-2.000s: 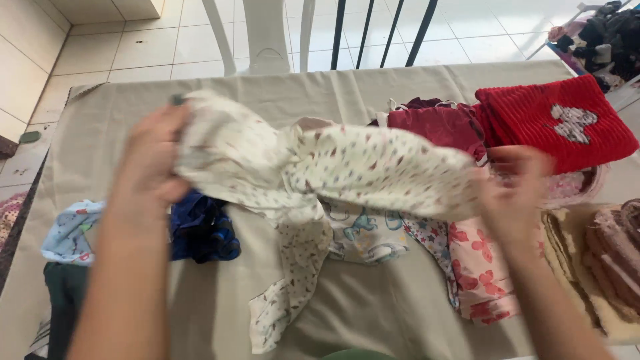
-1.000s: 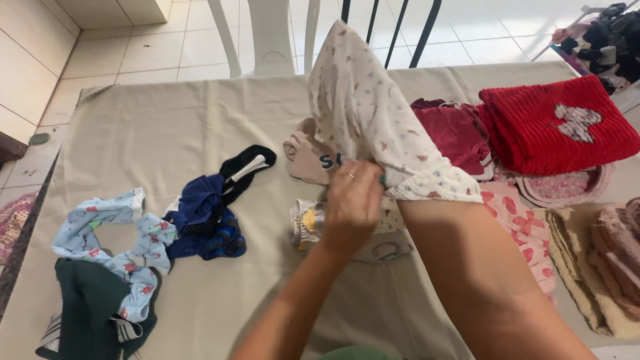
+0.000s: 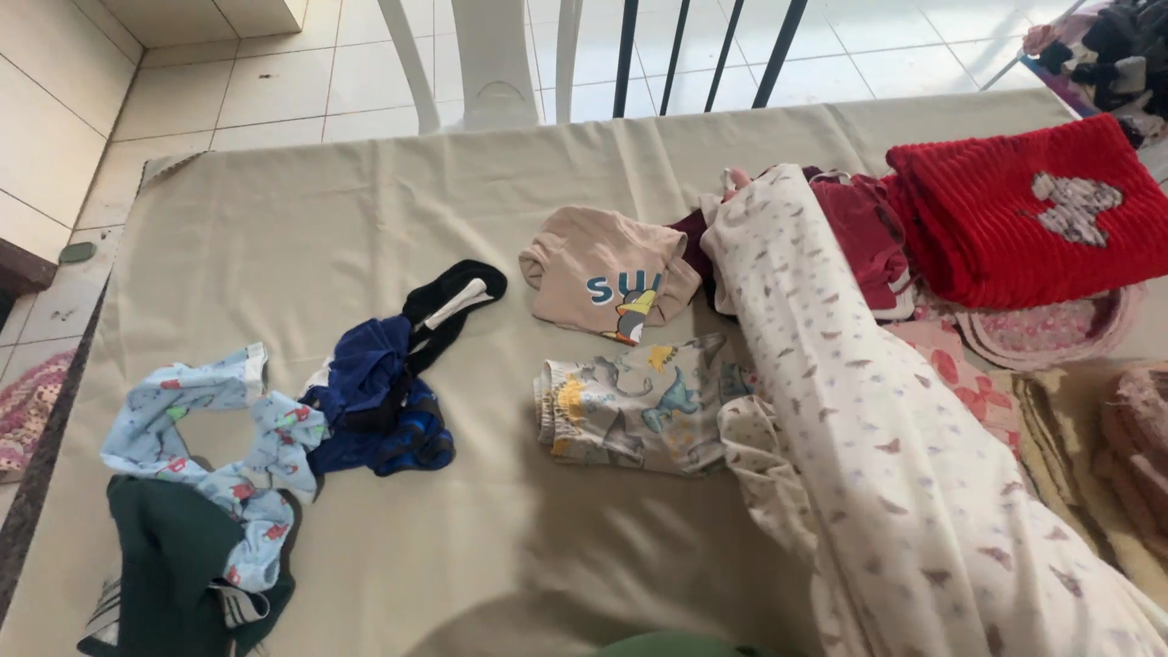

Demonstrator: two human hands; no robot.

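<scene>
A white garment with small printed figures stretches from the lower right to the middle of the table. Its long tube appears to cover my right arm, and only fingertips of my right hand show at its far end; the rest of the hand is hidden in the cloth. My left hand is out of view. Beside the tube lie a beige garment with a penguin print and folded dinosaur-print shorts. Farther left are crumpled dark blue clothing, light blue printed clothing and a dark green garment.
A folded red ribbed textile lies at the right over pink pieces, beside dark red clothing and tan folded cloth. A white plastic chair stands beyond the table's covered edge.
The left hand, in view at the middle a second ago, has left the view. The white garment, bunched on the right forearm then, now extends along the arm, with its far end over the hand.
</scene>
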